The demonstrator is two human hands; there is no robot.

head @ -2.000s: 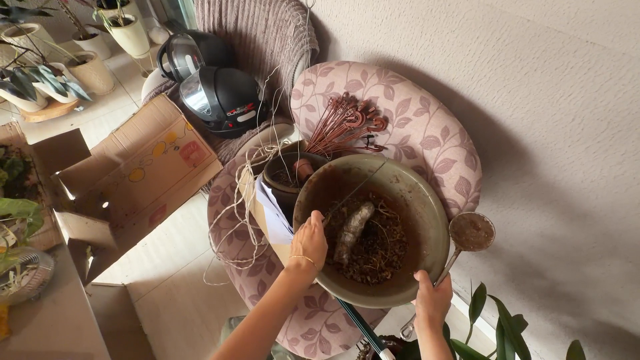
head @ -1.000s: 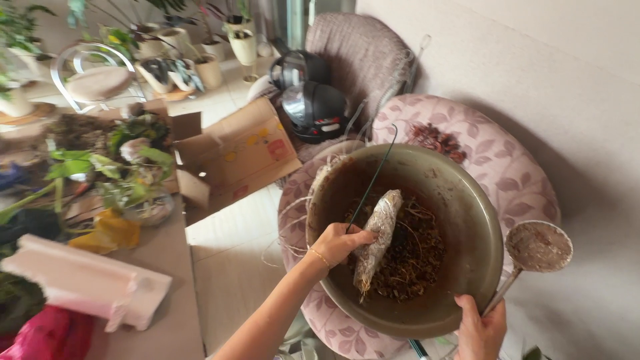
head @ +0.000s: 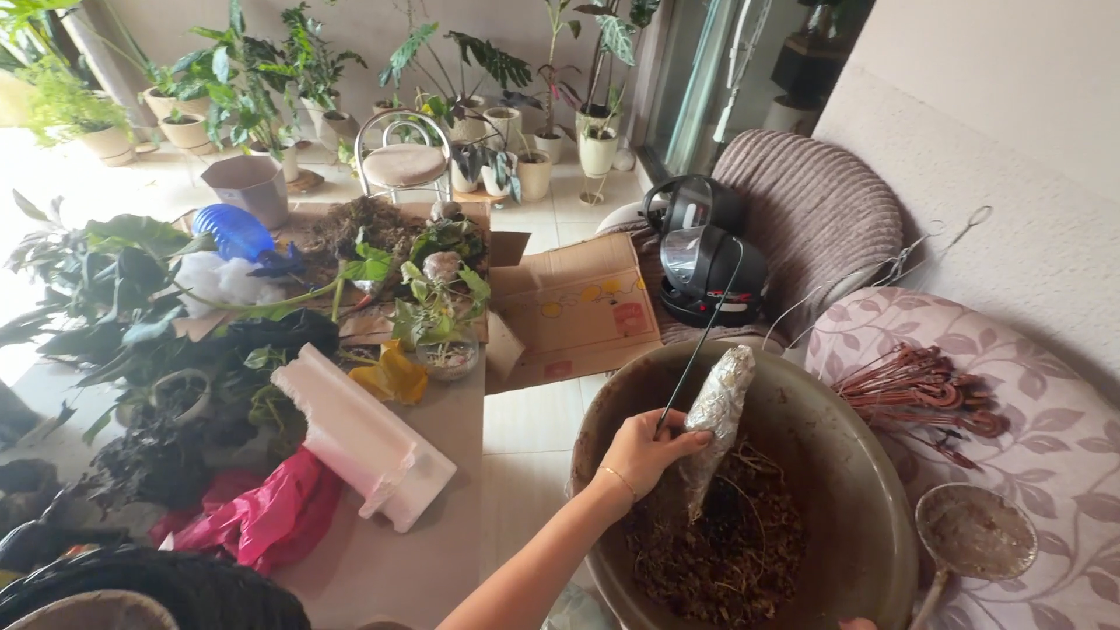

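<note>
My left hand (head: 652,451) is closed on a thin dark rod (head: 700,341), its thumb against a bundle wrapped in clear, shiny film (head: 719,402). The bundle slants over a big olive-green basin (head: 862,490) that holds brown, fibrous potting material (head: 744,560). Of my right hand (head: 857,624) only a fingertip shows, at the basin's near rim by the bottom edge; its grip is out of view. Beside it, right of the basin, is a round, dirt-crusted ladle (head: 978,531) with its handle pointing down.
Left stands a table (head: 394,560) with leafy plants, pink plastic (head: 280,516) and a white foam piece (head: 367,437). An open cardboard box (head: 577,306) adjoins it. Black helmets (head: 713,271) rest on a ribbed chair (head: 814,201). Reddish-brown hooked pieces (head: 927,394) lie on a leaf-patterned cushion (head: 1085,437).
Two seconds ago the wrapped bundle lay in the basin; now my left hand has it raised, with the rod. The basin has moved away from the cushion toward the table. The view has swung left.
</note>
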